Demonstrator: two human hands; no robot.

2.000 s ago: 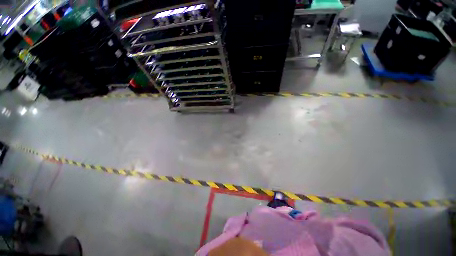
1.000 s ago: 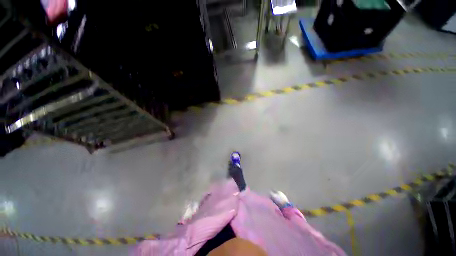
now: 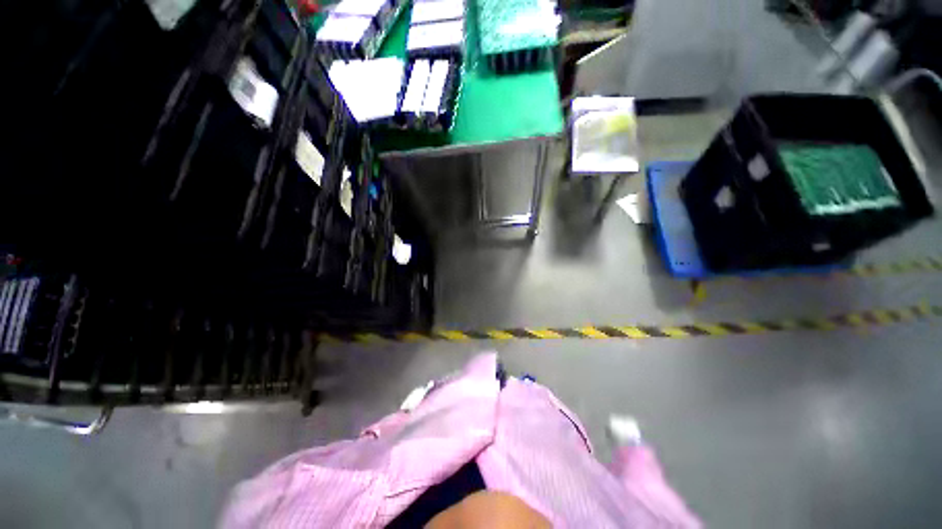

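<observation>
My left hand (image 3: 417, 396), in a white glove, shows small and blurred at the left edge of my pink striped smock (image 3: 413, 455). My right hand (image 3: 625, 430), also white-gloved, hangs out to the right over the grey floor, blurred. The fingers of both are too unclear to read, and I see nothing held. Nearest in front are a tall stack of black totes (image 3: 300, 196) with white labels at the left and a green-topped table (image 3: 506, 109) holding black-and-white striped blocks and a green block.
A black bin (image 3: 739, 196) with green contents stands on a blue dolly (image 3: 673, 222) at right. A small stool (image 3: 604, 155) with papers is beside the table. A wire rack (image 3: 207, 382) is at lower left. Yellow-black tape (image 3: 589, 333) crosses the floor ahead.
The view has moved closer to the green table, stool and black bin. The rack and totes now fill the left side. My right hand is farther out from my body.
</observation>
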